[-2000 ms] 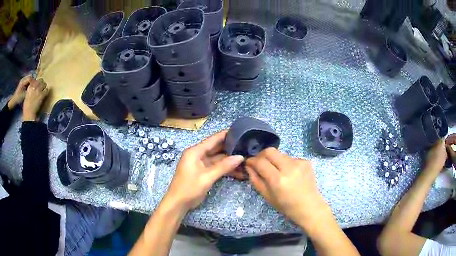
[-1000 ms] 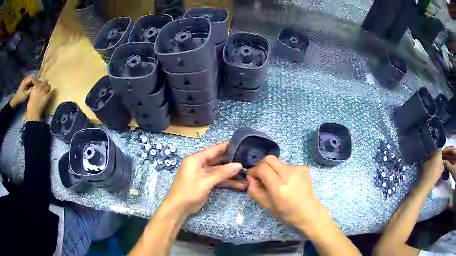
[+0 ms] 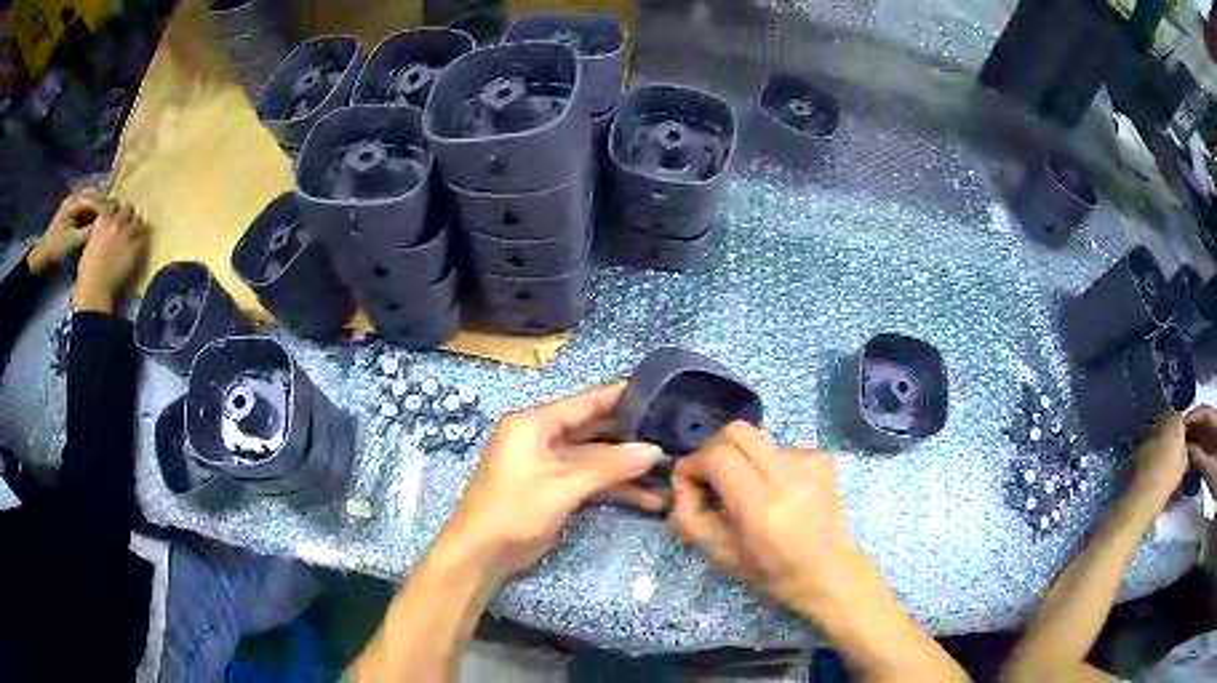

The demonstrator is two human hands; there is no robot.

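Observation:
A dark grey plastic housing [image 3: 691,387] is tilted in front of me above the bubble wrap, its open top showing a hub inside. My left hand [image 3: 567,460] grips its left side and lower wall, thumb at the near wall. My right hand [image 3: 754,494] has its fingertips pinched at the near rim of the housing; whatever is between them is hidden. A pile of small black-and-white fittings [image 3: 425,403] lies left of my left hand. Another housing [image 3: 897,391] stands open side up to the right.
Stacked housings [image 3: 514,200] stand on a cardboard sheet [image 3: 200,174] at the back left. A shorter stack [image 3: 254,407] is at the left. More housings [image 3: 1132,334] and a second pile of fittings [image 3: 1045,460] are at the right. Other people's hands [image 3: 100,247] show at both sides.
The view has shifted slightly. The held housing stays in my left hand, slightly further right in the picture. My right fingertips remain at its near wall.

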